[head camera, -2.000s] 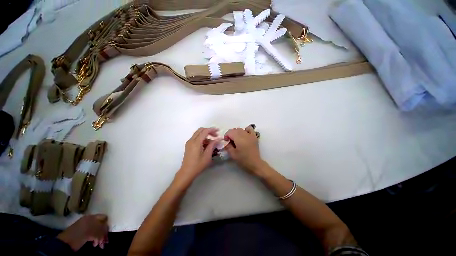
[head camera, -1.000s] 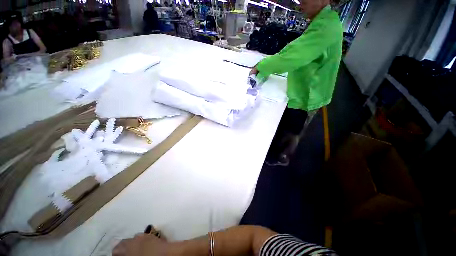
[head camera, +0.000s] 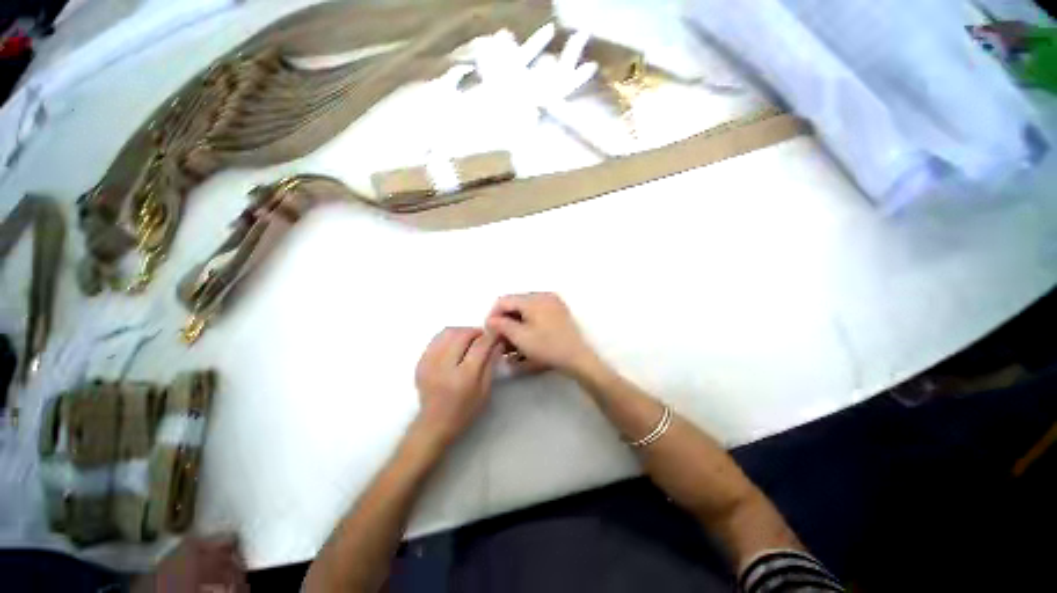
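My left hand (head camera: 454, 376) and my right hand (head camera: 540, 334) meet mid-table, fingertips touching. They close around a small folded strap bundle (head camera: 511, 358), mostly hidden by the fingers, with only a bit of gold and pale material showing. Above them, one tan bundle with a white paper band (head camera: 444, 175) lies against a long flat webbing strap (head camera: 603, 183). White zigzag-edged paper strips (head camera: 522, 70) lie in a loose heap behind it.
Banded strap bundles (head camera: 125, 458) stand in a row at left, with another person's blurred hand (head camera: 203, 564) below. A fanned strap pile (head camera: 249, 110) with gold hooks lies at far left. White-lilac sheets (head camera: 864, 104) lie at far right.
The view swung up to the right and is back down on the table. Both hands show again, together, where one second ago only my right hand was in sight at the lower edge.
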